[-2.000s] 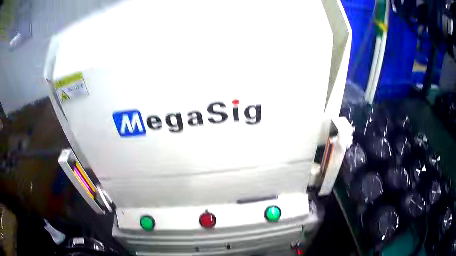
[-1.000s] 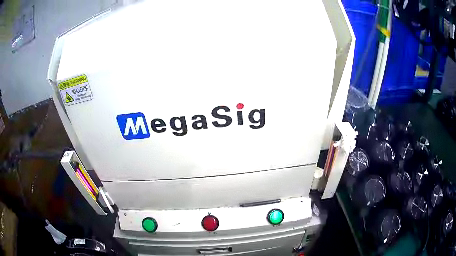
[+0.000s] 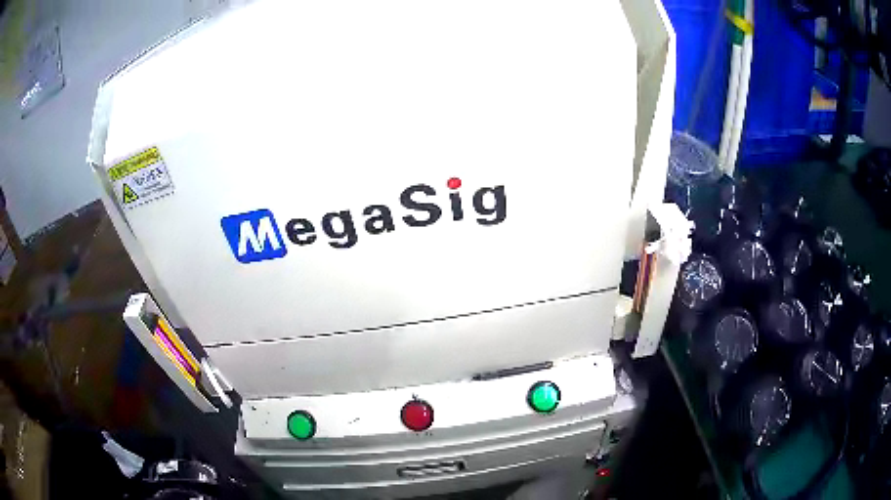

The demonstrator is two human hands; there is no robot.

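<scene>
The large white RF shield box stands straight in front of me, and its lid (image 3: pixel 391 127) with the "MegaSig" lettering is down. On the front ledge are a left green start button (image 3: pixel 301 424), a red round button (image 3: pixel 417 415) in the middle and a right green start button (image 3: pixel 544 396), which looks brighter. The inside of the box is hidden by the lid. Neither my left hand nor my right hand is in the picture.
Many black headphones (image 3: pixel 735 334) stand in rows on the green-matted table (image 3: pixel 796 459) at the right. White upright bars flank the lid at left (image 3: pixel 174 354) and right (image 3: pixel 660 278). Dark items lie in a black bin at the lower left. Blue crates (image 3: pixel 791 98) are behind.
The view has tilted slightly, so the ledge's right end and the headphones sit a little higher in the picture. The lid stays down and the box looks unchanged.
</scene>
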